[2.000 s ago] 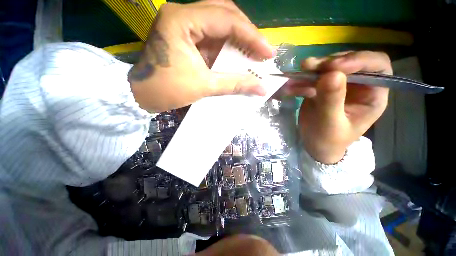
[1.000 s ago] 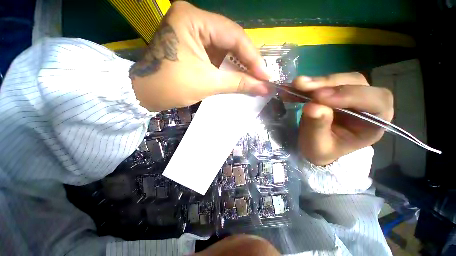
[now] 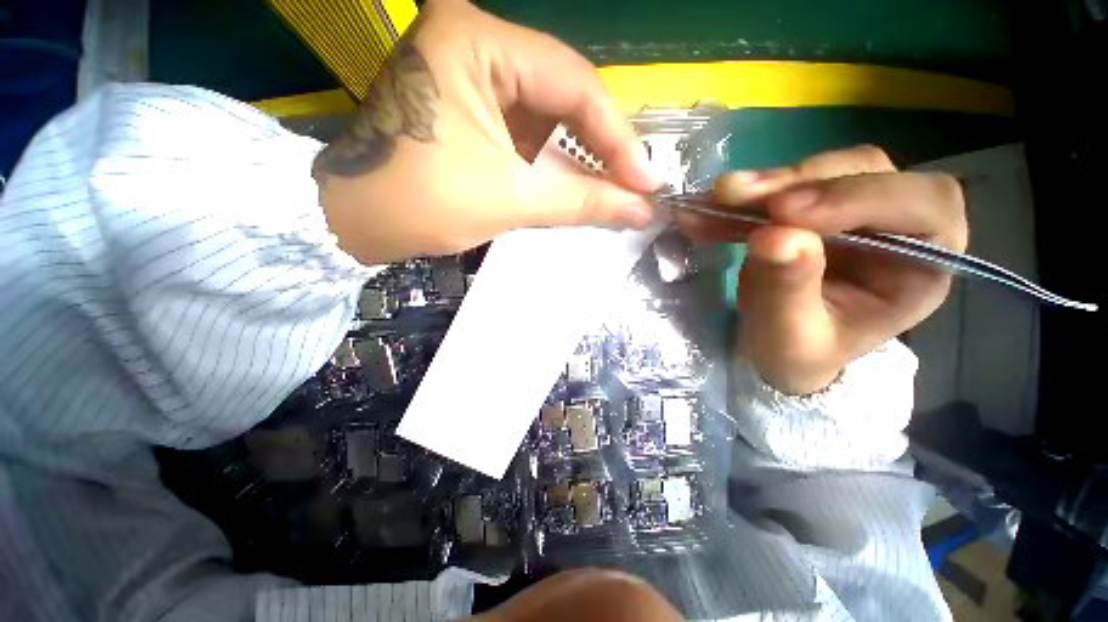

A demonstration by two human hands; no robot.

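Note:
My left hand, with a tattoo on its back, holds a white backing strip between thumb and fingers. Small dark round stickers show in rows at the strip's upper end. My right hand holds grey tweezers, with their tips at my left thumb and index fingertip. What the tips touch is too small to tell. Below both hands lies a clear blister tray with glare on it. Its pockets hold circuit board modules with silvery and brownish rectangles. The strip and my left hand hide part of the tray.
A green bench top with a yellow strip along its edge lies beyond the hands. Yellow striped material is at the upper left. A pale panel stands at the right. The striped smock surrounds the tray's near side.
The tweezers moved from over the dotted end of the strip to my left fingertips, and their rear end dipped, then rose a little. The strip shifted slightly right and down.

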